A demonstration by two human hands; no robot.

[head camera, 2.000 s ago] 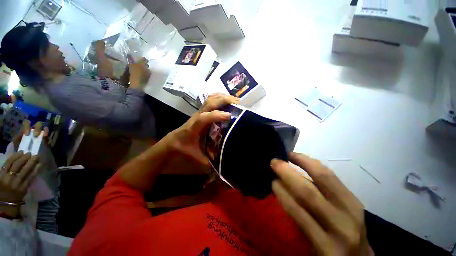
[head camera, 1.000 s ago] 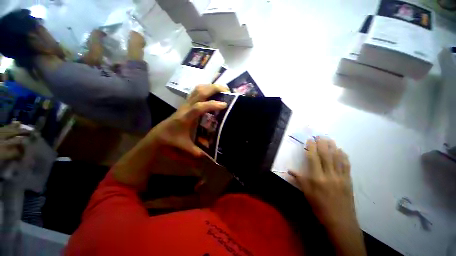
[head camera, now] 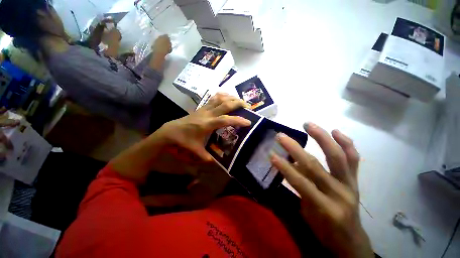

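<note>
My left hand point(head camera: 209, 128) holds a retail box point(head camera: 228, 138) with a dark orange-and-pink picture panel, in front of my body. The box is open toward the right and its inside is black. A white printed leaflet point(head camera: 263, 160) lies in the black opening. My right hand point(head camera: 323, 186) has its fingertips on the leaflet; the other fingers are spread. Whether the fingers pinch the leaflet or only press it is not clear.
Retail boxes lie beyond my left hand point(head camera: 204, 69) and at the upper right point(head camera: 411, 60). White stacked boxes point(head camera: 239, 25) stand at the far side. A pale tangled strip point(head camera: 407, 227) lies at the right. A person in grey point(head camera: 96, 75) works at the left.
The leaflet that lay on the table is gone from there, and one now shows in the box opening. My right hand has moved from the table to the box.
</note>
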